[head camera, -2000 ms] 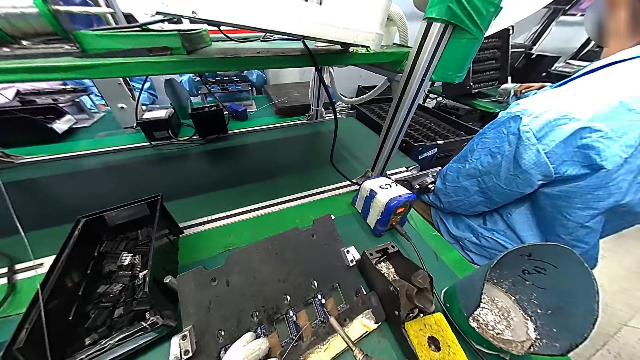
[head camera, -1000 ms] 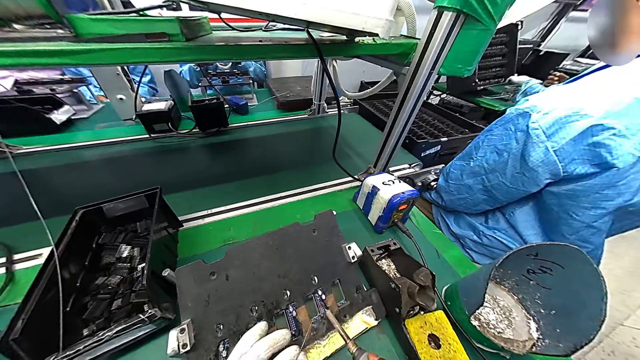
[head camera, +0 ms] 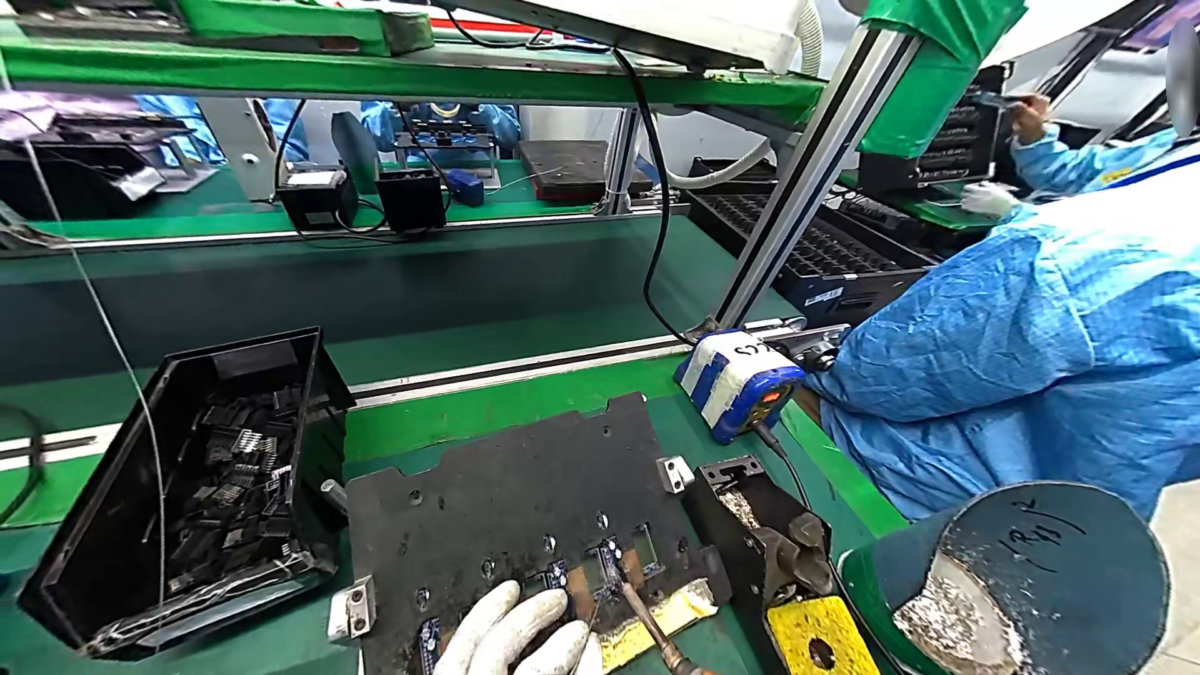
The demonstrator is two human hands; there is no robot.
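Observation:
My left hand, in a white glove, rests with its fingers over the lower part of a black fixture plate. Small blue circuit boards sit in the plate's slots, beside strips of yellow tape. A soldering iron reaches up from the bottom edge, its tip at one of the boards. The hand on its handle is below the frame, so my right hand is not seen. Whether my left fingers hold anything is hidden.
A black bin of small black parts stands left. Right are a blue soldering station, an iron stand with yellow sponge, and a bucket with metal bits. A co-worker in a blue gown is beyond.
My left hand shows more of its fingers over the plate than two seconds ago. The co-worker's arm and gloved hand now show at the upper right.

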